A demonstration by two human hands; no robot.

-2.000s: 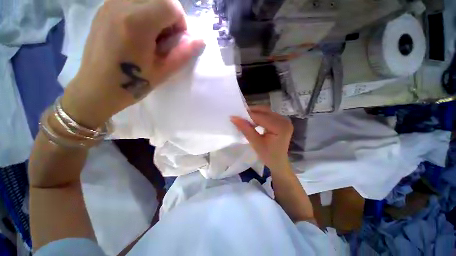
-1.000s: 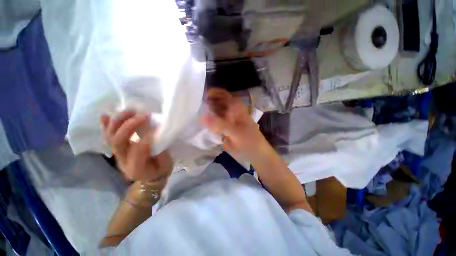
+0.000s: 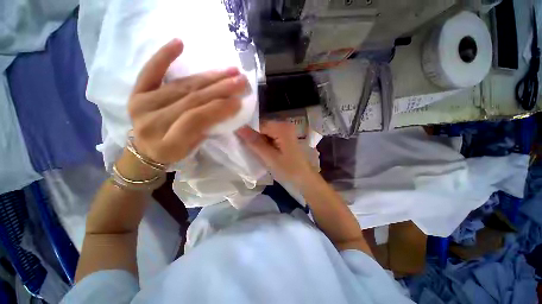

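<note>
A white garment piece (image 3: 208, 35) lies under the lamp glare beside the needle area of the grey-white sewing machine (image 3: 333, 29). Its lower part hangs in crumpled folds over my lap. My left hand (image 3: 178, 113) lies on top of the cloth, palm down, with its thumb spread and its fingers pointing at the needle area. My right hand (image 3: 285, 151) is at the cloth's right edge, just below the dark plate, with the edge between thumb and curled fingers; the exact grip is partly hidden.
Grey snips (image 3: 374, 98) stand by the machine front near a printed measuring tape (image 3: 410, 104). A white roll (image 3: 457, 50), a black rectangle (image 3: 504, 35) and black scissors handles (image 3: 527, 89) are at right. A white bundle (image 3: 410, 178) hangs below the table; blue crates (image 3: 21, 237) are lower left.
The left hand has moved from pinching raised cloth, down to the lap side, then up onto the cloth by the needle. The right hand stays near the table edge. The cloth is rearranged.
</note>
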